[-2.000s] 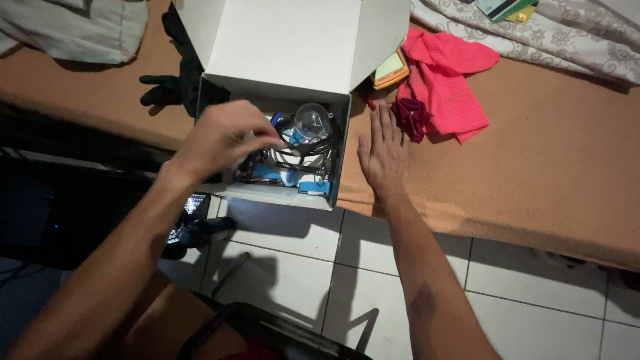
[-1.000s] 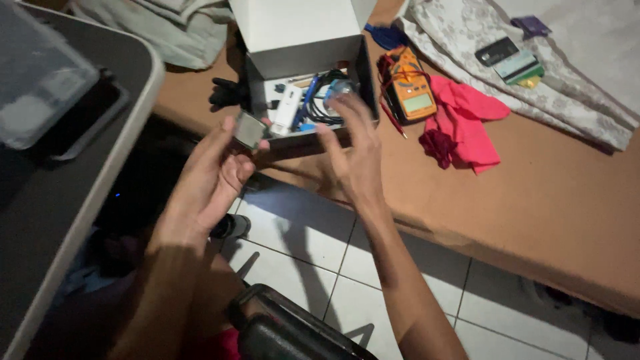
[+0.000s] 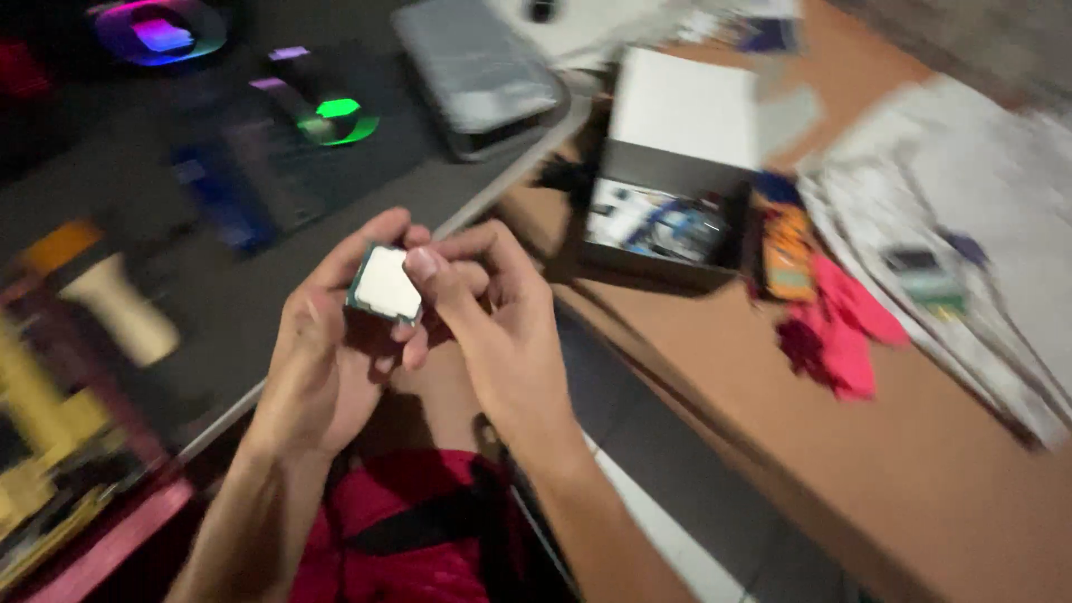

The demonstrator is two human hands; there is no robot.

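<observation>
A computer processor with a pale metal lid and a green edge (image 3: 385, 285) is held between both hands, above my lap. My left hand (image 3: 331, 335) grips it from the left and below, its fingers curled behind. My right hand (image 3: 494, 310) pinches its right edge, with the thumb on the lid. To the right of the hands, an open box (image 3: 670, 272) holds cables and small parts. Motion blur hides fine detail.
A dark desk (image 3: 335, 201) at the left bears a plastic-covered case (image 3: 481, 71), a blue object (image 3: 222, 201) and glowing lights. On the brown surface (image 3: 754, 419) at the right lie an orange multimeter (image 3: 787, 251), pink cloth (image 3: 846, 335) and patterned fabric (image 3: 921, 193).
The right hand has moved away from the box and now grips the processor, which the left hand held one second ago. The view has swung left toward the desk.
</observation>
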